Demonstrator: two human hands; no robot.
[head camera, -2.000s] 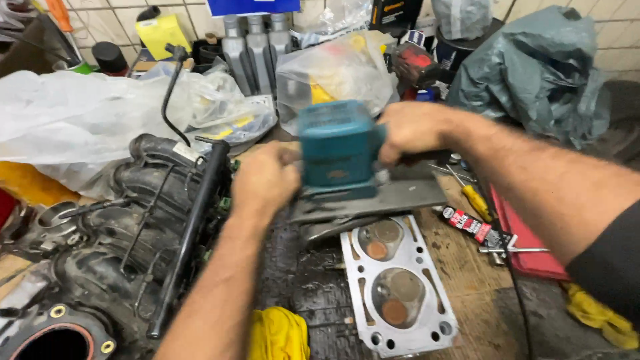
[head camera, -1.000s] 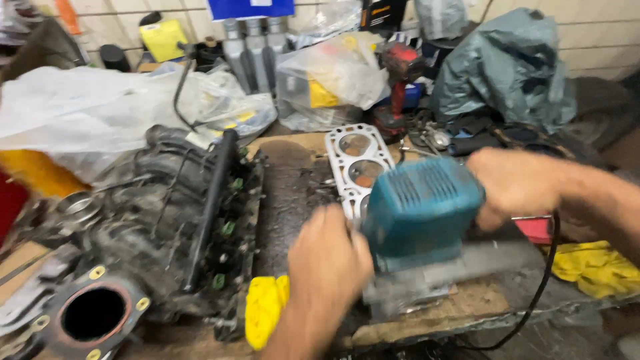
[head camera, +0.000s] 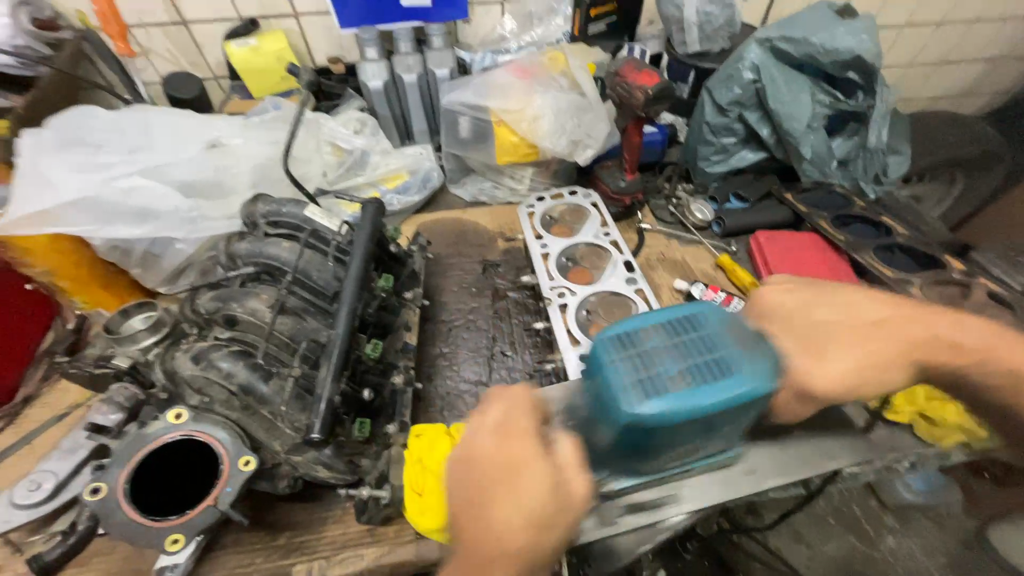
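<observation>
A teal corded power sander, somewhat blurred, lies over the near end of a metal engine cylinder head. My right hand grips its right side. At the sander's left side my left hand is closed around a part that the fingers hide. A flat grey plate shows beneath the sander. Three round combustion chambers of the cylinder head are visible; its near end is covered. Left of it lies a black intake manifold with a round flanged opening.
Behind the cylinder head stand a red cordless impact tool and plastic bags. A yellow screwdriver, a tube and a red case lie to the right. Yellow cloths sit by my hands; a head gasket lies far right.
Both hands and the sander have moved from the far end of the cylinder head to its near end. The far chambers, covered two seconds ago, now show.
</observation>
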